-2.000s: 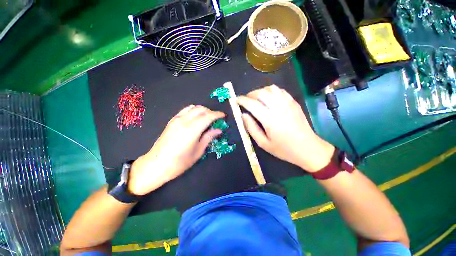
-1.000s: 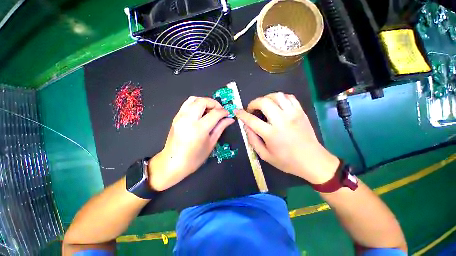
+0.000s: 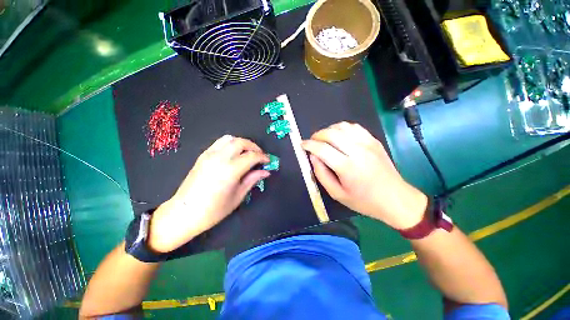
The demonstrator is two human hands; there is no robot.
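Observation:
Two small green circuit boards [image 3: 279, 128] lie one below the other along the left edge of the pale board-holding strip [image 3: 304, 164], near its top end. My left hand [image 3: 215, 178] pinches another green circuit board [image 3: 271, 164] between thumb and fingertips, left of the strip. More green pieces show partly under this hand. My right hand [image 3: 356, 169] rests at the strip's right side with bent fingers touching or nearly touching it; I see nothing held in it. A loose pile of red and black lead wires [image 3: 164, 128] lies at left.
The fume fan [image 3: 235, 53] and a brownish-yellow tub [image 3: 340, 47] stand at the top of the black mat [image 3: 206, 112]. The soldering station [image 3: 406, 62] and yellow sponge [image 3: 474, 40] are at upper right. Clear trays [image 3: 31, 206] stand at left, another [image 3: 544, 94] at far right.
A second board now lies beside the strip, below the first. My left hand has moved down and left from the strip and now pinches another board. My right hand stays at the strip, slightly lower.

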